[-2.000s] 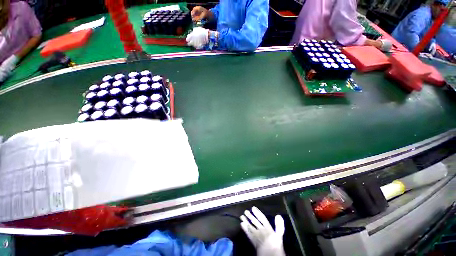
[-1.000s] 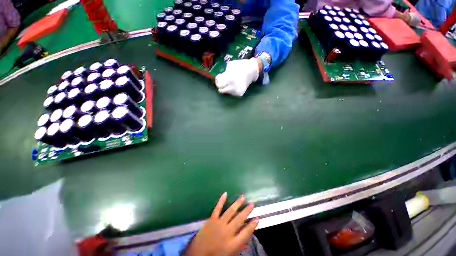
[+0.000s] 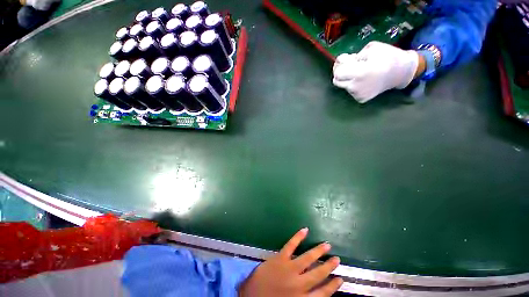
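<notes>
A capacitor board (image 3: pixel 168 75) with rows of black cans and pale round tops lies on the green belt (image 3: pixel 261 162) at upper left, its bare green edge facing me and a red rim on its right. My left hand (image 3: pixel 299 272) is bare, in a blue sleeve, fingers spread over the metal edging at bottom centre. It holds nothing visible; its thumb cannot be made out. My right hand is out of the picture. A co-worker's white-gloved hand (image 3: pixel 377 71), closed, is at the near edge of a second board (image 3: pixel 354 29), which the top edge cuts off.
A red-wrapped post or arm (image 3: pixel 75 246) crosses the bottom left, with a pale sheet (image 3: pixel 75 284) below it. Part of a third board (image 3: pixel 510 75) shows at the right edge. The metal edging (image 3: pixel 220 243) curves along the near side. A blurred hand shows at top left.
The view has shifted, bringing the left board nearer the centre. The papers over the belt are gone from there. The co-worker's board came in from behind. My gloved hand, seen earliest, is out of view.
</notes>
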